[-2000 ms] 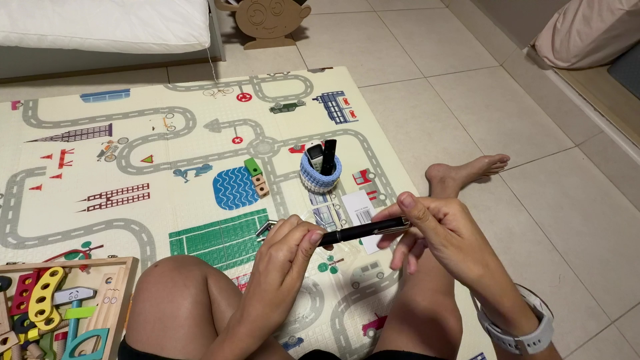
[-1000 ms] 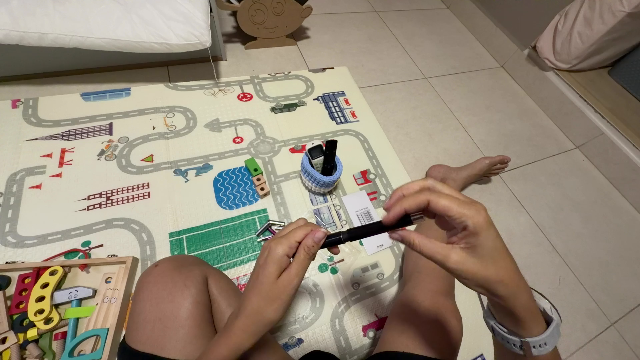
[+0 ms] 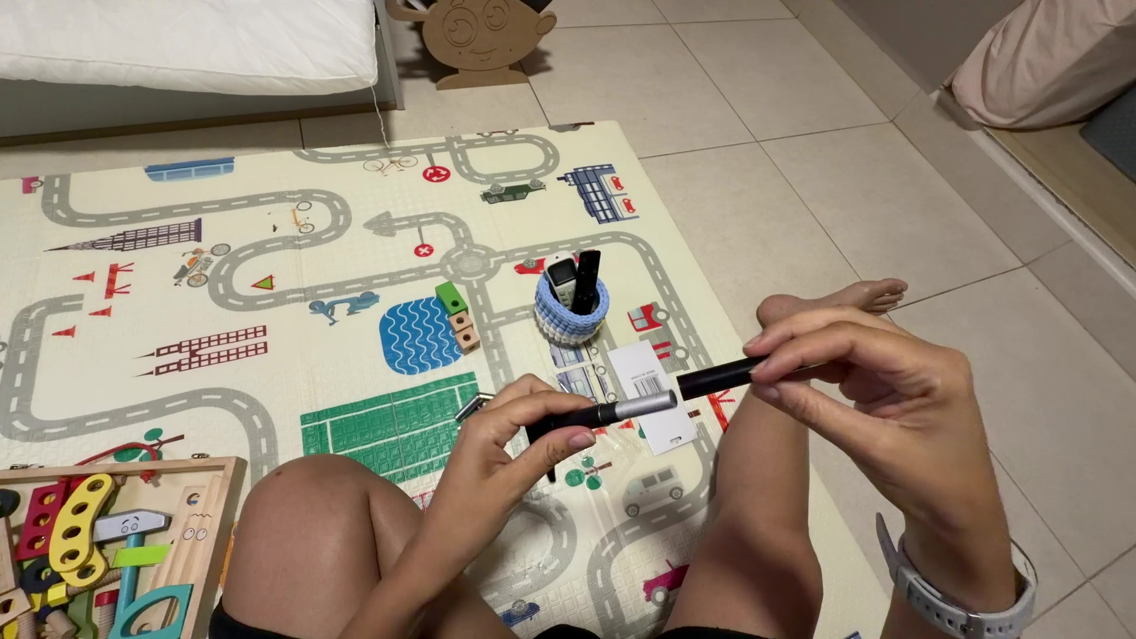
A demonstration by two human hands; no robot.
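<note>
My left hand point(image 3: 524, 435) grips a black pen-like barrel point(image 3: 581, 417) whose silver end point(image 3: 646, 404) points right. Opposite it, my right hand point(image 3: 852, 382) pinches a black cylindrical part point(image 3: 714, 379), probably its cap, between thumb and fingers. A small gap separates the two parts. Just beyond them, a blue and white crocheted basket point(image 3: 571, 311) holds a light device with a dark screen point(image 3: 562, 277) and a black upright item point(image 3: 586, 280). Under the parts, a white card with a barcode point(image 3: 652, 399) lies on the mat. A small metallic item point(image 3: 473, 406) lies partly behind my left hand.
The road-print play mat point(image 3: 355, 355) carries joined green and wooden blocks point(image 3: 457, 318). A wooden tray point(image 3: 213, 506) of toy tools stands at lower left. My bent legs frame the near area. Beyond are a cardboard face figure point(image 3: 484, 40), a white cushion point(image 3: 186, 44) and floor tiles.
The black pen-like object, in one piece between my hands before, is now in two parts, and a silver end shows. My right hand has moved right with the black part.
</note>
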